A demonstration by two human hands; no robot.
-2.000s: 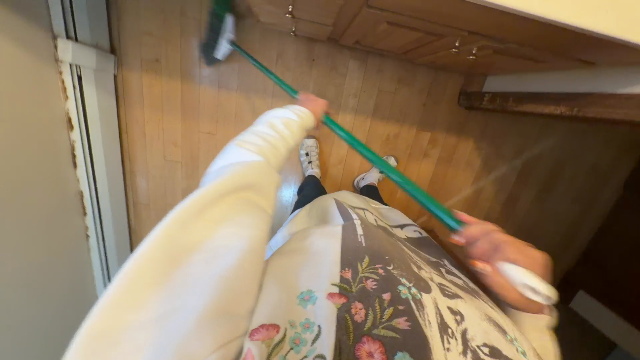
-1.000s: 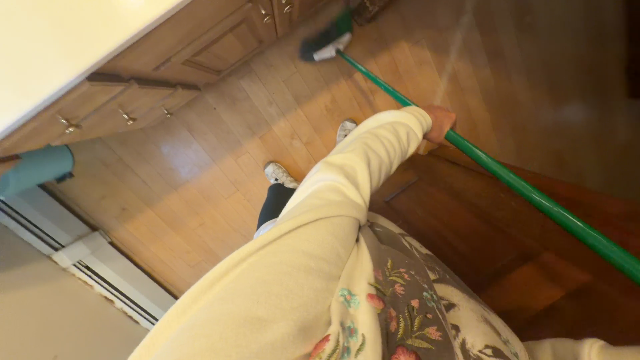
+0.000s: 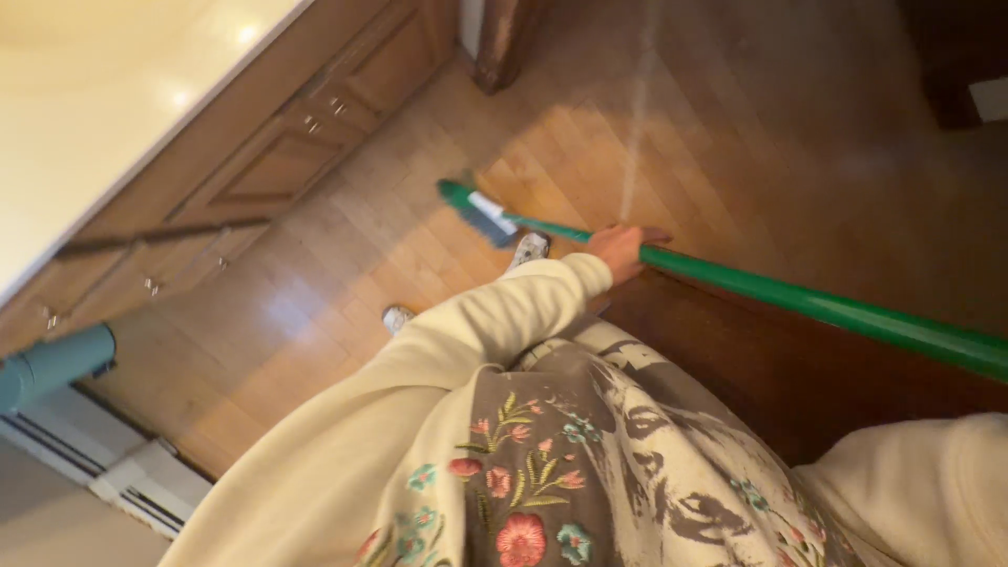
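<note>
A broom with a green handle (image 3: 787, 295) crosses the head view from the centre to the right edge. My left hand (image 3: 620, 250) grips its shaft just right of centre, partway between the head and the upper end. The green and white broom head (image 3: 480, 211), with dark bristles, is at the wood floor (image 3: 441, 260) beside one of my white shoes (image 3: 530, 248). My right hand is out of view; only its cream sleeve (image 3: 913, 480) shows at the lower right.
Wooden cabinets (image 3: 276, 169) under a pale countertop (image 3: 134, 102) run along the upper left. A teal bin (image 3: 59, 366) stands at the left edge by a white baseboard heater (image 3: 138, 484). A dark wooden post (image 3: 504, 43) rises at the top. Dark furniture (image 3: 941, 79) is at the upper right.
The broom head has moved away from the cabinets toward my shoes. My right hand, on the handle's white end two seconds ago, is now out of view. The view has turned.
</note>
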